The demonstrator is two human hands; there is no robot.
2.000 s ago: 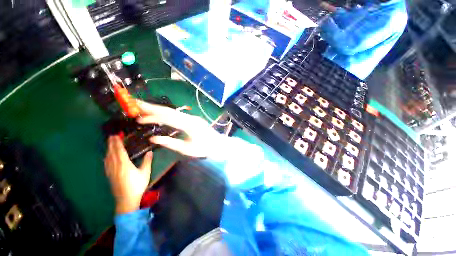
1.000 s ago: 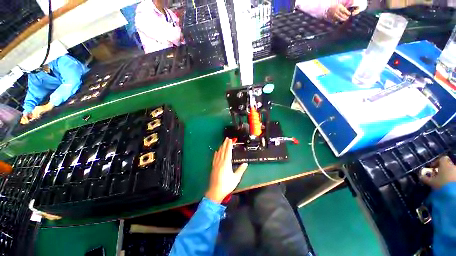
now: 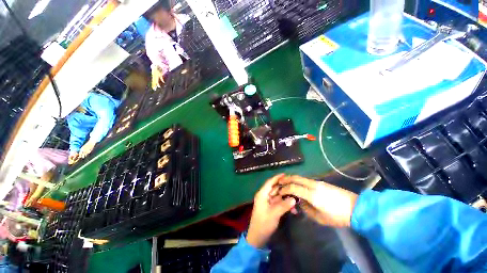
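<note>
My left hand (image 3: 262,214) and my right hand (image 3: 324,200) meet just in front of the bench edge. Their fingertips close around a small dark part (image 3: 293,202), mostly hidden by the fingers. The black clamp fixture (image 3: 269,159) stands on the green bench beyond my hands, and neither hand touches it. Its orange handle (image 3: 233,131) is at the fixture's left, and a red-tipped side lever (image 3: 311,137) sticks out to the right. I cannot tell whether the fixture holds a part.
A black tray stack (image 3: 125,184) with several gold squares along its right side is at the left. A blue instrument box (image 3: 368,101) with a clear cylinder (image 3: 385,26) is at the right, its pale tube looping to the bench. Black trays (image 3: 438,160) lie below it. People sit across the bench.
My right hand has come from the right-hand tray to meet my left hand. My left hand has left the fixture's side. The view has turned and shifted.
</note>
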